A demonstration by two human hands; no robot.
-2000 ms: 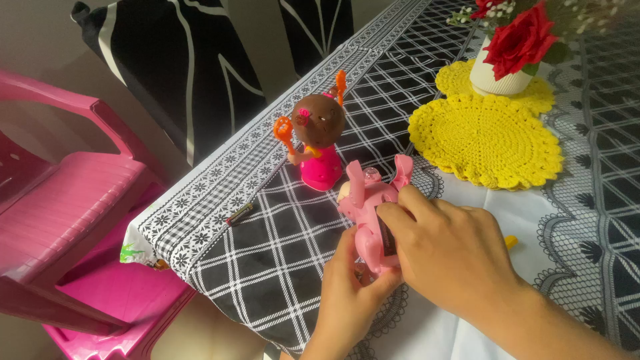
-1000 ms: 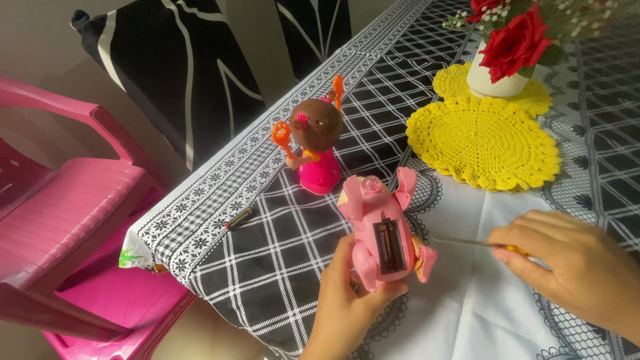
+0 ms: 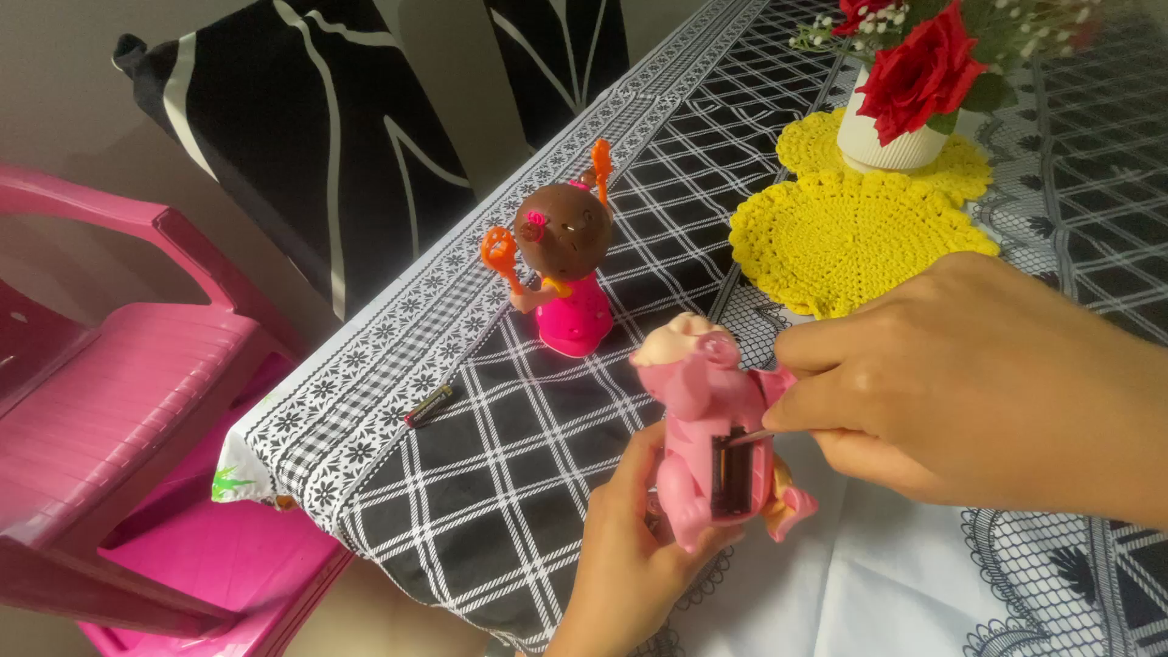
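My left hand [image 3: 639, 538] holds a pink plastic toy pig [image 3: 698, 392] from below, tilted, with its uncovered battery compartment [image 3: 733, 474] facing up. Above the toy's right side, my right hand [image 3: 922, 401] grips a thin metal tool [image 3: 753, 438], whose tip reaches the top of the compartment; the handle is hidden in my fingers. The dark inside of the compartment is too dim to tell all it holds. Beyond the pig stands a toy doll [image 3: 570, 274] in a pink dress with orange pieces in its hands. A small battery [image 3: 429, 406] lies on the patterned tablecloth [image 3: 493, 547].
Yellow crocheted mats [image 3: 849, 242] lie at the back right, with a white vase [image 3: 890, 137] of red artificial roses [image 3: 922, 78] on them. Pink plastic chairs [image 3: 119, 392] stand left of the table's edge. A black and white patterned cloth [image 3: 301, 137] hangs behind.
My right hand was on the pig's back, then drew away right with the tool. Now it is back at the pig, tool tip at the compartment. The pig has turned slightly in my left hand.
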